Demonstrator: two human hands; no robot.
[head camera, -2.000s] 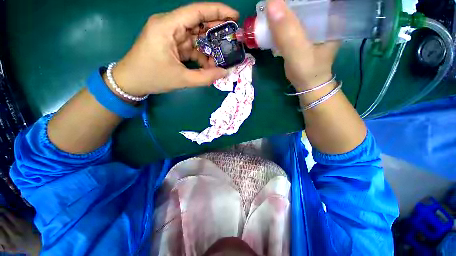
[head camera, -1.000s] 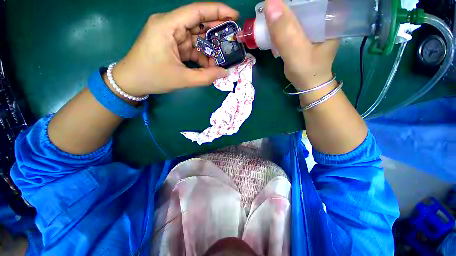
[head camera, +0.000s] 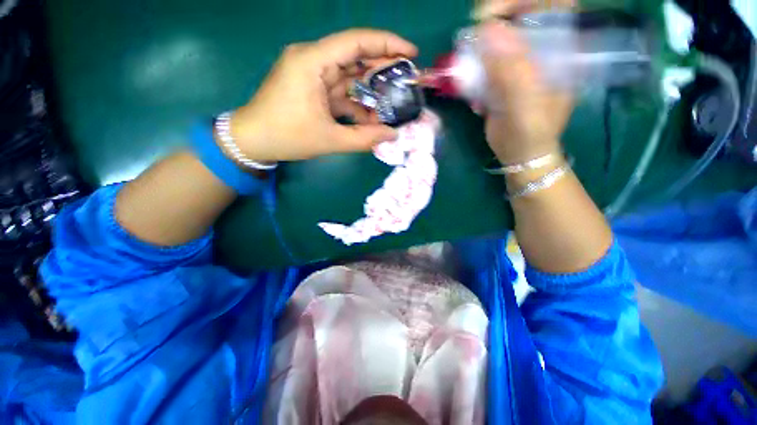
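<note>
My left hand (head camera: 311, 104) is at upper centre and holds the small dark watch housing (head camera: 401, 93) in its fingertips, open side up, with a small part at its left edge. My right hand (head camera: 523, 95) is wrapped around the large glue syringe (head camera: 593, 54), which is blurred. Its red needle hub (head camera: 449, 75) points left at the housing. The tip is close to the housing's right edge; blur hides whether they touch. The crumpled white wipe with reddish marks (head camera: 400, 192) lies on the green mat (head camera: 465, 187) below the housing.
A clear air hose (head camera: 730, 124) curves down from the green adapter (head camera: 676, 62) at right. A black box with a round gauge (head camera: 708, 112) stands at the right edge. A black gridded tray (head camera: 33, 195) is at left. Blue cloth lies at right, beyond the mat.
The view has shifted, so hands, housing and wipe sit lower and slightly right. The needle hub has drawn back a little from the housing, and the right hand and syringe are now motion-blurred.
</note>
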